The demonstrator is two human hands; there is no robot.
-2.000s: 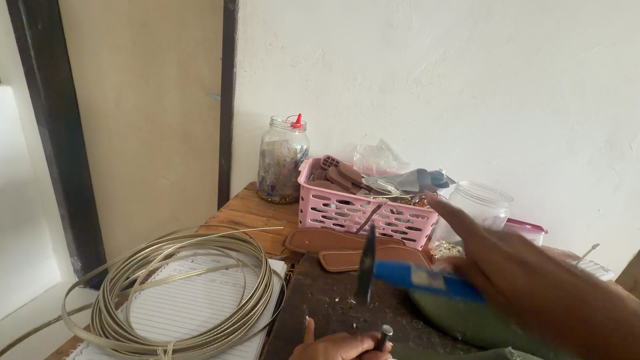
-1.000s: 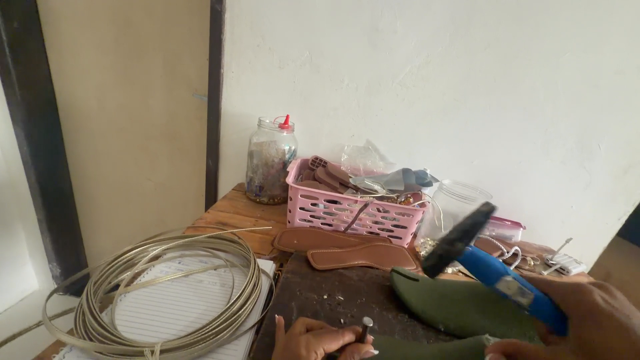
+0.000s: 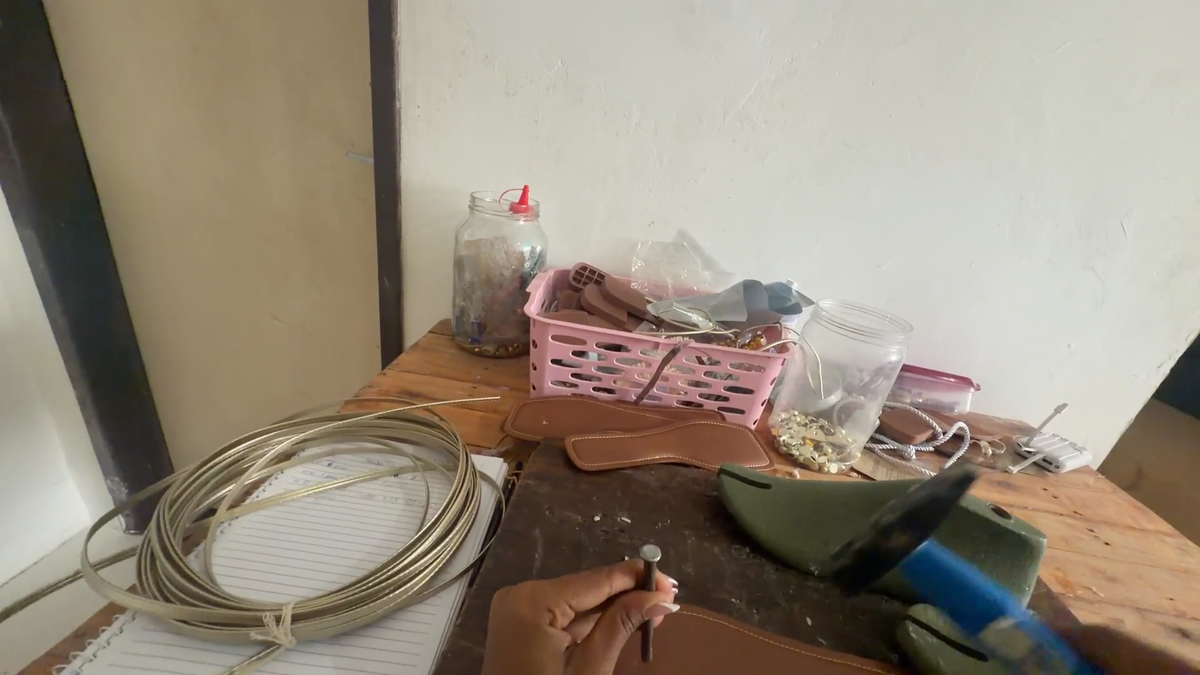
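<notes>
My left hand (image 3: 572, 619) pinches an upright metal punch (image 3: 649, 600) over a brown stitched leather insole piece (image 3: 750, 647) at the bottom of the view. A hammer with a blue handle (image 3: 984, 600) and a dark head (image 3: 905, 530) is blurred at the lower right, to the right of the punch. Of my right hand only a dark blurred part (image 3: 1139, 647) shows at the handle's end; its fingers are mostly out of view. Behind the hammer lies a green shoe last (image 3: 806, 520), with another green last (image 3: 937, 642) nearer me.
A dark work board (image 3: 581, 525) lies on the wooden table (image 3: 1134, 544). Coiled gold cord (image 3: 309, 600) rests on a lined notebook (image 3: 375, 506). Two leather pieces (image 3: 666, 445), a pink basket (image 3: 656, 375), a jar of metal studs (image 3: 830, 394) and a tall jar (image 3: 497, 281) stand behind.
The hammer was over the board near the punch two seconds ago, then moved right with my right hand. My left hand still holds the punch; the near leather piece now shows.
</notes>
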